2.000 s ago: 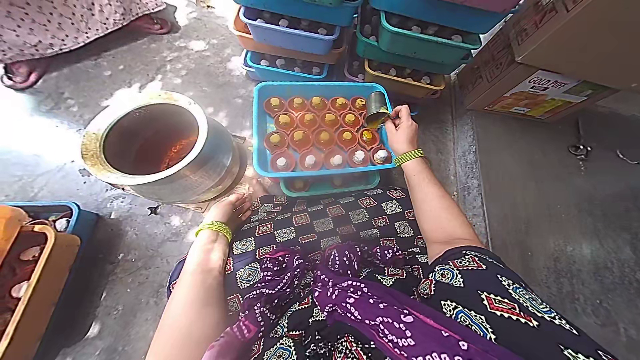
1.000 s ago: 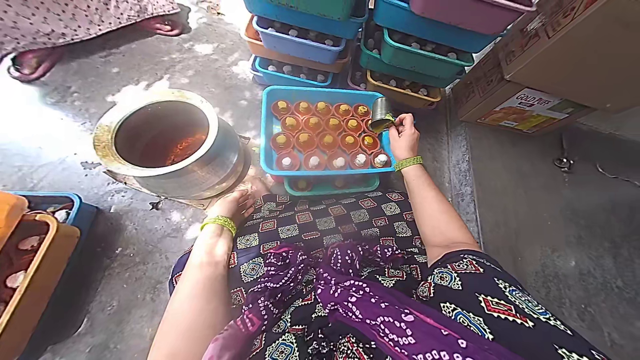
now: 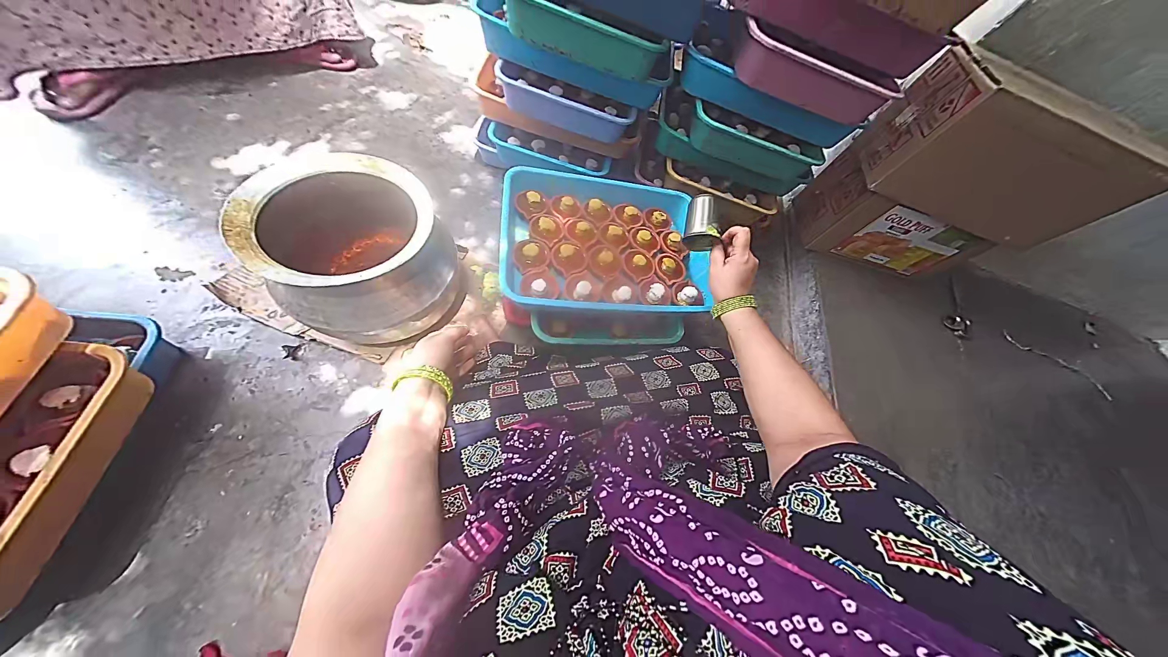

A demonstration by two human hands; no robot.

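My right hand [image 3: 734, 265] holds a small metal cup [image 3: 703, 222], tilted over the right side of a blue plastic tray [image 3: 698, 301]. Rows of small reddish-brown clay cups stand in the tray. Those in the back rows have yellow tops, like this clay cup [image 3: 604, 261]; the front row shows white tops, as on this clay cup [image 3: 623, 294]. My left hand [image 3: 436, 351] rests low between the tray and a large metal pot [image 3: 365, 297], its fingers partly blurred, and nothing can be made out in it. Orange-red material lies inside the pot.
Stacked plastic trays [image 3: 584, 46] filled with similar items stand behind. Cardboard boxes [image 3: 1013, 155] are piled at the right. Further trays [image 3: 109, 420] sit at the left edge. The pot stands on a cardboard piece [image 3: 265, 306]. Cloth and part of a person's foot [image 3: 73, 91] show at the upper left.
The metal cup in my right hand is still at the tray's right edge, tilted a little differently. My left hand stays beside the pot.
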